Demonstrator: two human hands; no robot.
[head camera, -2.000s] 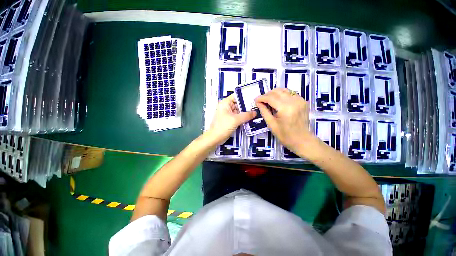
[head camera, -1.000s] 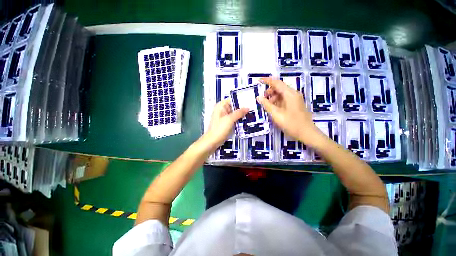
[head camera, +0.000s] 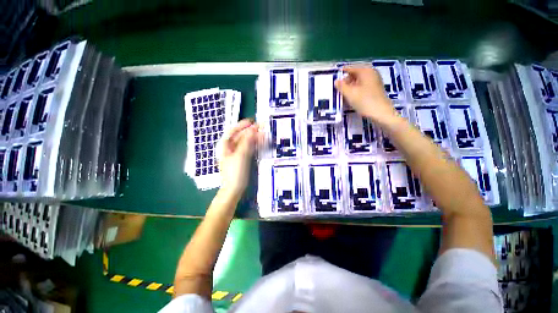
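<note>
A flat module, white with a dark border and black blocks, is over the second pocket of the tray's top row. My right hand pinches its right edge; it looks slightly larger than its neighbours. The clear blister tray holds similar modules in its other pockets. My left hand is between the sticker sheet and the tray, fingers loosely bent, with nothing visible in it. The sticker sheet, a white strip with a grid of small dark pieces, lies on another sheet; my left hand covers part of its right side.
Stacked filled trays stand at the left of the green bench, and more stacked trays at the right. A cardboard box and yellow-black tape show on the floor. A red seat shows below the bench edge.
My left hand has let go of the module and moved left towards the sticker sheet. My right hand has carried the module up to the formerly empty top-row pocket.
</note>
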